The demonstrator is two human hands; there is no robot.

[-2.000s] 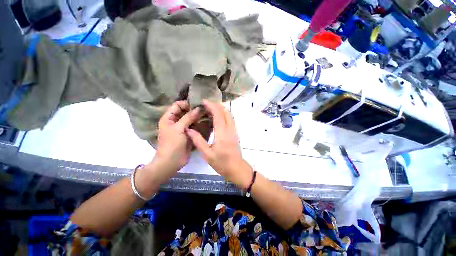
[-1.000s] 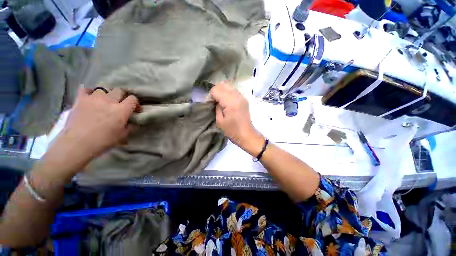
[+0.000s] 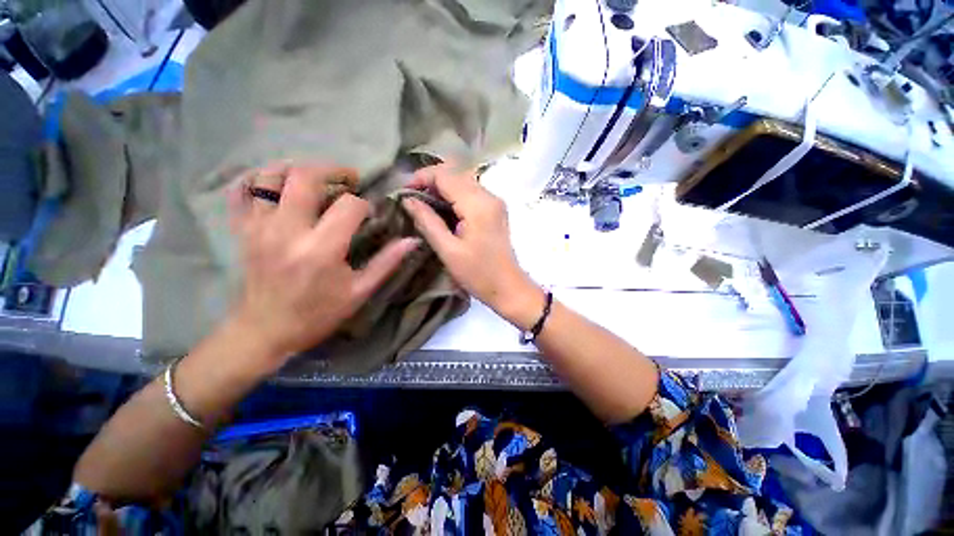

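Observation:
The olive garment (image 3: 303,94) is spread left of the needle and bunched between my hands, with part of it near the table's front edge. My right hand (image 3: 466,236) pinches a folded edge of it between thumb and fingers. My left hand (image 3: 303,251) lies on the cloth beside it, slightly blurred, with fingers bent and the thumb towards my right hand; whether it grips cloth is unclear. The presser foot area (image 3: 570,186) is right of the cloth, with no garment seen under it.
The white sewing machine (image 3: 596,79) stands at right with a phone (image 3: 800,173) strapped on. Small olive pieces (image 3: 711,271), red-and-blue snips (image 3: 782,298) and a white plastic bag (image 3: 816,366) are at right. A blue crate (image 3: 340,422) with olive cloth is below the table edge.
The garment has been spread towards me from its bunched heap. Since the last frame my left hand has moved right, close to my right hand, and the stretched edge is now gathered between them.

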